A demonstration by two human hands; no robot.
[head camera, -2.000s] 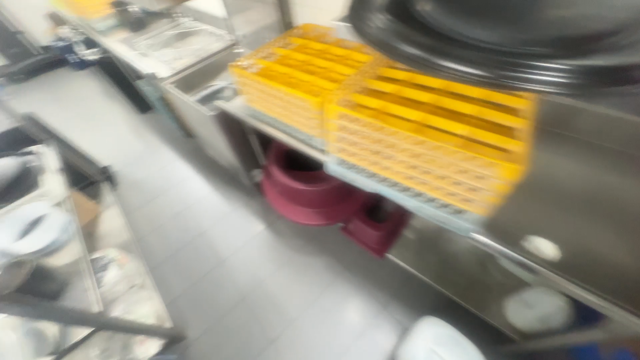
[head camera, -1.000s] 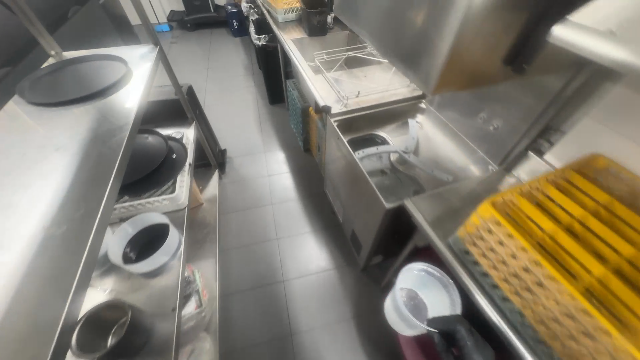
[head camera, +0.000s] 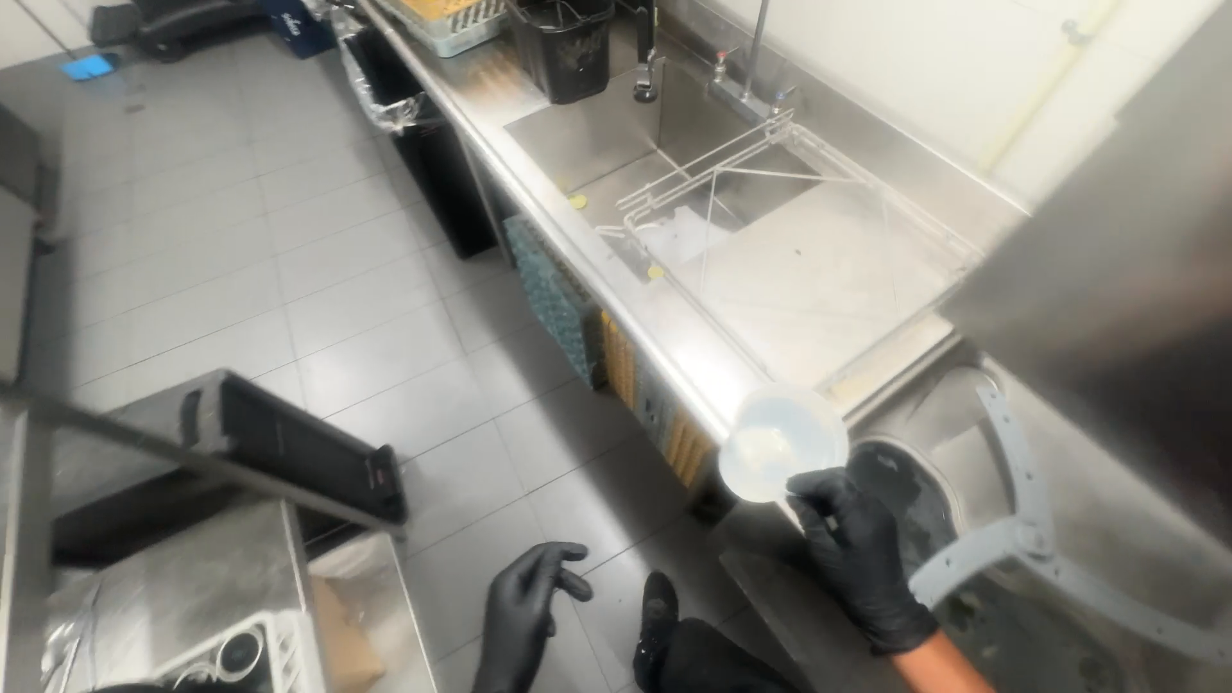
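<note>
Gripping the rim of a translucent white plastic tub point(head camera: 784, 445), my right hand point(head camera: 852, 553) wears a black glove. The tub is tilted above the front edge of the steel counter, beside the dishwashing machine's basin with its grey wash arm point(head camera: 1035, 539). My left hand point(head camera: 532, 606), also black-gloved, hangs over the tiled floor with its fingers apart and a little bent, holding nothing. Ahead, a wire rack frame point(head camera: 712, 173) lies across the steel sink point(head camera: 597, 144), with a whitish scrap in the basin below it.
A black container point(head camera: 563, 58) and dish racks point(head camera: 452, 29) stand on the far counter. A lined black trash bin point(head camera: 438, 164) stands against the counter front, near upright racks point(head camera: 553, 298) stored below. At lower left is a metal shelf point(head camera: 192, 577). A spray nozzle point(head camera: 645, 87) hangs over the sink.
The view has swung toward the sink. The white tub, low at the right one second ago, is now over the counter edge in my right hand. My left hand has come into view.
</note>
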